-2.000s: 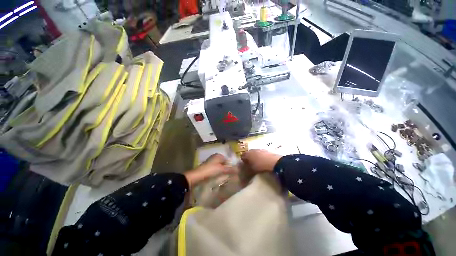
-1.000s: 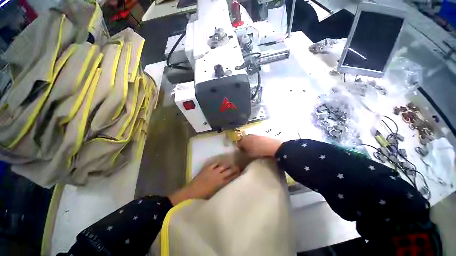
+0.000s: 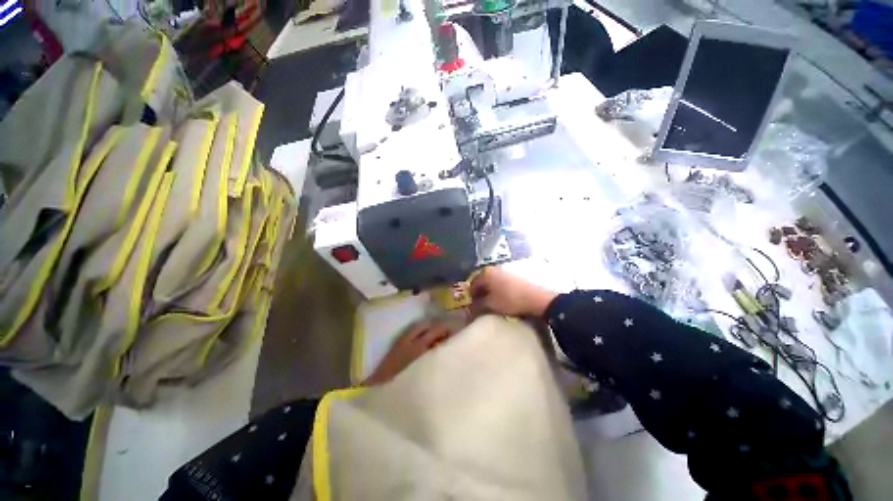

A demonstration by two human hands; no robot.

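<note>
The beige bag body [image 3: 441, 416] with yellow edge binding lies in front of me and reaches up under the head of the pattern sewing machine [image 3: 416, 240]. My right hand [image 3: 509, 293] holds the bag body's upper edge beside the brass-yellow work clamp [image 3: 458, 293]. My left hand [image 3: 411, 344] lies on the work at the left, partly behind the raised fabric; its fingers are blurred and I cannot tell whether they grip. The white work plate [image 3: 377, 333] shows at the left under the head. The hardware tab is not visible.
A high stack of bag bodies [image 3: 147, 245] stands at the left. A clear bag of hardware [image 3: 646, 250] lies right of the head, with a control screen [image 3: 727, 93] behind it. Cables, a green-handled tool [image 3: 749, 301] and copper-coloured hardware [image 3: 813, 250] lie at the right.
My left hand has moved from near the clamp down and back, and now sits partly behind the fabric. The bag body has risen nearer the clamp. My right hand has stayed beside the clamp.
</note>
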